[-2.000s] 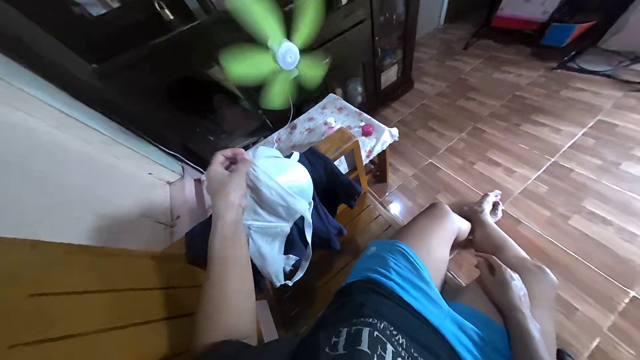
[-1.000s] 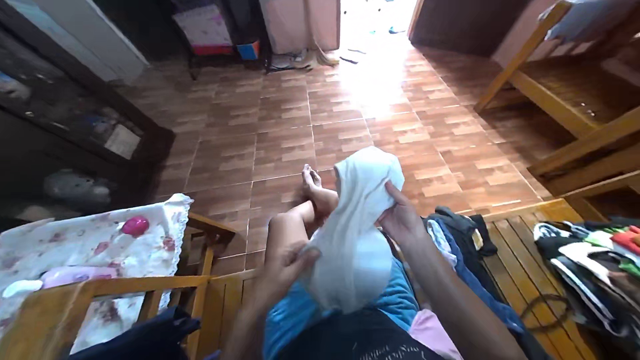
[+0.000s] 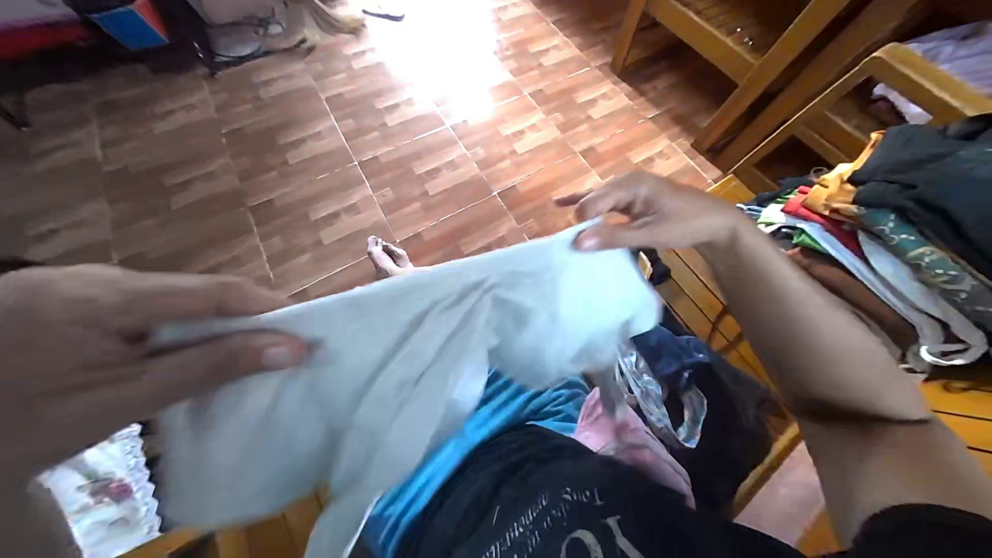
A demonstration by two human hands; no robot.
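Observation:
A pale grey-white cloth garment (image 3: 387, 333) is stretched between my two hands above my lap, its top edge pulled nearly straight. My left hand (image 3: 155, 349), blurred and close to the camera, pinches its left end between thumb and fingers. At the upper right corner, my right hand (image 3: 651, 213) grips the cloth with thumb and forefinger. The lower part of the garment hangs loose over my blue shorts (image 3: 535, 399) and is blurred. Beside my right hip lie a pink cloth (image 3: 632, 446) and dark blue clothes (image 3: 682, 364).
A pile of mixed clothes (image 3: 891, 232) rests on the wooden bench (image 3: 949, 399) at the right. Wooden chair frames (image 3: 705, 39) stand behind it. A floral tablecloth (image 3: 105, 488) shows at the lower left. My bare foot (image 3: 387, 256) is on the tiled floor (image 3: 302, 155).
The white garment, held bunched a second ago, is now spread wide between my hands, which have moved apart. Two seconds ago my left hand held white cloth by the chair; the view has swung far right since.

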